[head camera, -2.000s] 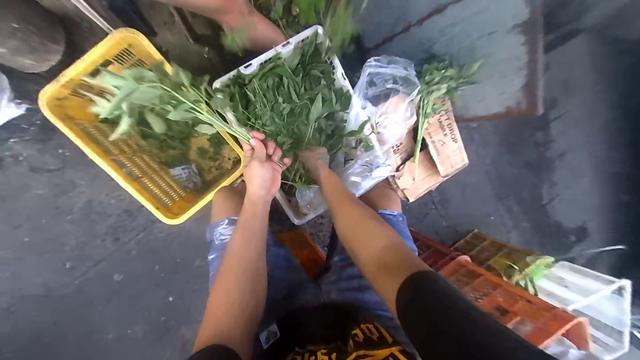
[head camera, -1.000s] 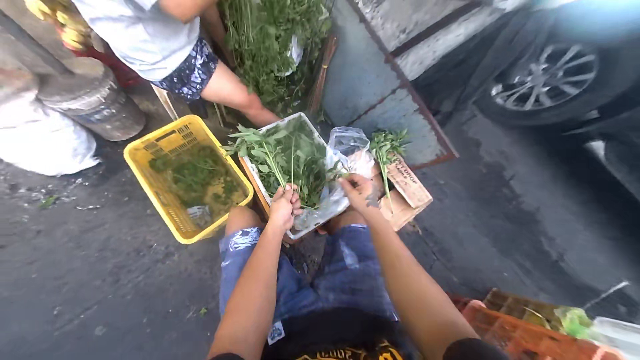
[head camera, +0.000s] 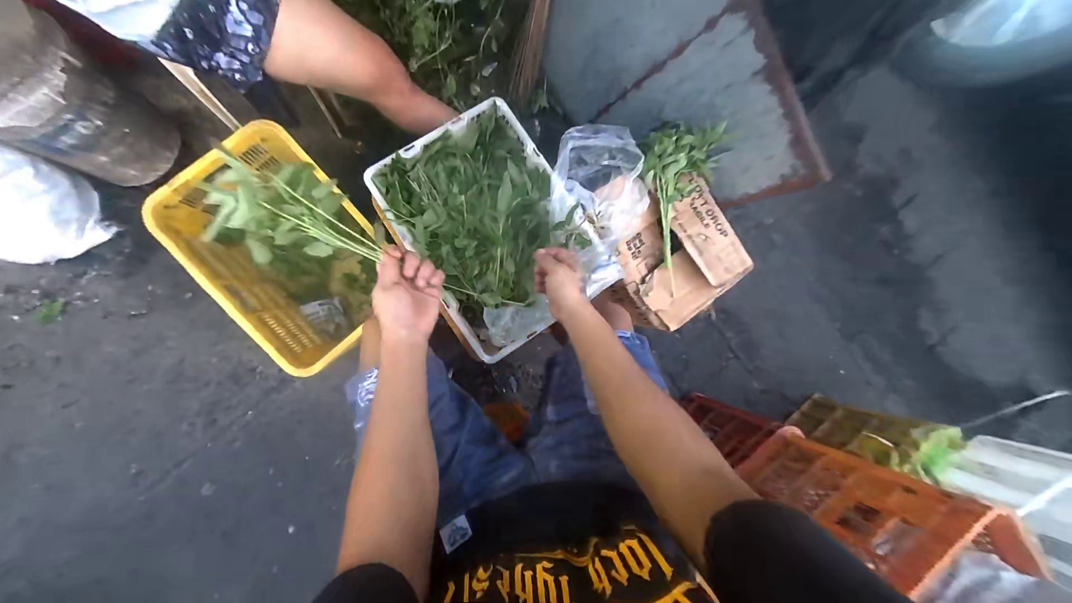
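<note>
My left hand [head camera: 406, 289] is closed around the stems of a bunch of leafy greens [head camera: 289, 213], whose leaves fan out over the yellow plastic crate [head camera: 180, 255]. Loose greens [head camera: 481, 209] fill a white plastic crate [head camera: 389, 159] in front of my knees. At that crate's right side is my right hand [head camera: 559, 272], fingers curled, by a small leafy sprig [head camera: 574, 226]; whether it grips the sprig cannot be told. A clear plastic bag [head camera: 599, 159] lies against the crate's right edge. Another bunch of greens [head camera: 670, 167] rests on a cardboard box [head camera: 712, 239].
Another person's bare leg [head camera: 352, 63] reaches the white crate's far edge. More greens [head camera: 444, 42] are piled behind it, beside a metal sheet [head camera: 670, 75]. Orange crates [head camera: 871, 502] stand at lower right. A white sack [head camera: 46, 205] and a grey cylindrical container [head camera: 92, 109] are at left.
The bunch in my left hand was over the white crate a second ago and is now over the yellow crate. The view has moved closer, and the car wheel has largely left it.
</note>
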